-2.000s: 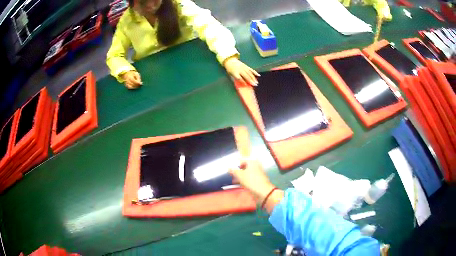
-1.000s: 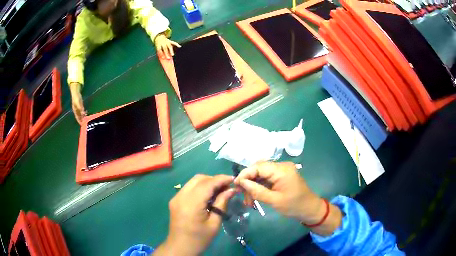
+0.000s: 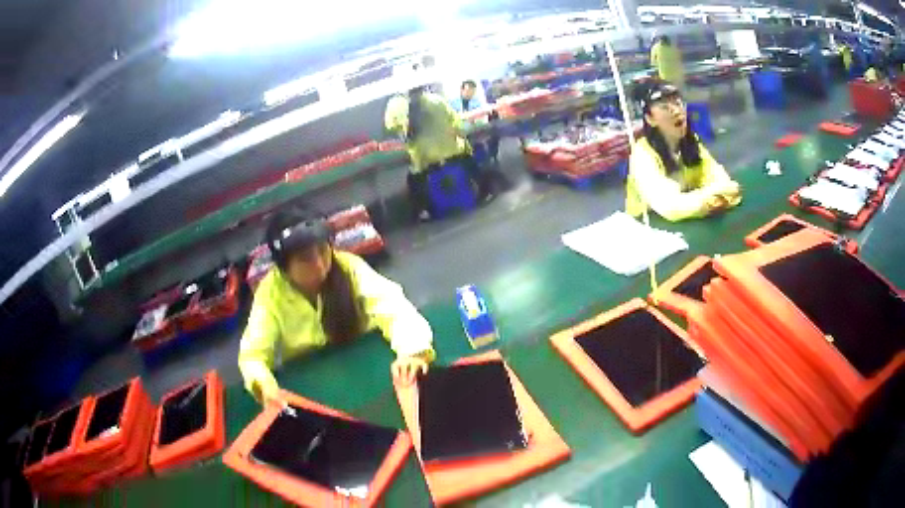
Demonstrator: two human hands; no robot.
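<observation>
Neither of my hands is in the picture. A black display panel (image 3: 471,409) lies in an orange-red foam tray (image 3: 501,478) at the lower middle. Left of it, a second panel (image 3: 323,448) lies in a tilted tray (image 3: 243,448). A person in yellow across the bench has one hand at this tray's upper left corner and the other at the top of the middle tray. A third panel (image 3: 638,355) lies in a tray to the right. White crumpled material is cut off by the bottom edge.
Stacked orange-red trays (image 3: 764,367) stand at right on a blue block (image 3: 744,437). More trays (image 3: 189,422) are at left. A blue tape dispenser (image 3: 476,316) and white sheets (image 3: 623,241) lie on the far side. Another person in yellow (image 3: 675,184) sits at the far right.
The view has lifted towards the hall, and my hands have left the picture. The left tray has turned and sits nearer the middle one, with the other person's hand at its corner.
</observation>
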